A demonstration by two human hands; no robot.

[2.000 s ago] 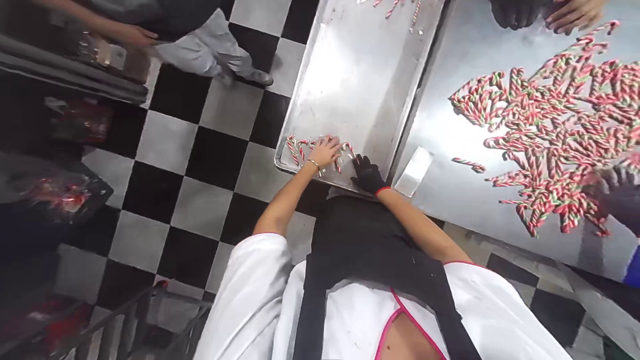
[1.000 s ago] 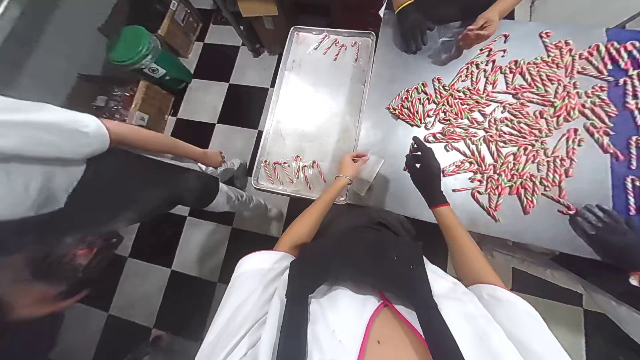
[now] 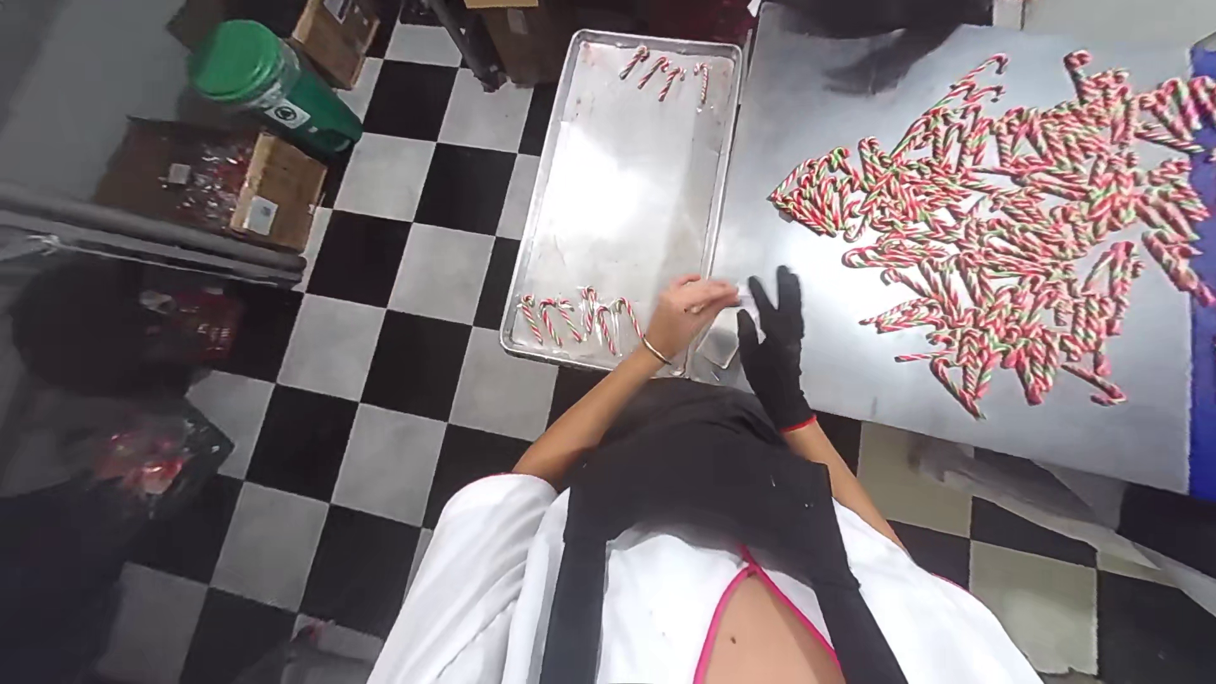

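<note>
My left hand (image 3: 686, 313), bare with a bracelet at the wrist, is over the right edge of a metal sheet tray (image 3: 617, 204), its fingertips pinched on a small clear plastic piece. Close to its right, my right hand (image 3: 774, 342) in a black glove has its fingers spread above the metal table (image 3: 807, 114); I see nothing in it. A clear plastic stack (image 3: 719, 344) lies beneath, between the hands. Wrapped candy canes (image 3: 579, 321) lie in a row at the tray's near end, and several more (image 3: 665, 76) at its far end. A large pile of candy canes (image 3: 997, 209) covers the table's right part.
A green lidded bin (image 3: 275, 85) and open cardboard boxes (image 3: 275, 195) stand on the checkered floor at the left. A metal rail (image 3: 152, 223) runs along the left side. A blurred person (image 3: 57, 570) is at the lower left. Blue material (image 3: 1204, 380) borders the table's right edge.
My gloved hand has moved from the tray to the table side, and my bare hand from the near row to the tray's right edge. The co-worker's hands by the pile have left view.
</note>
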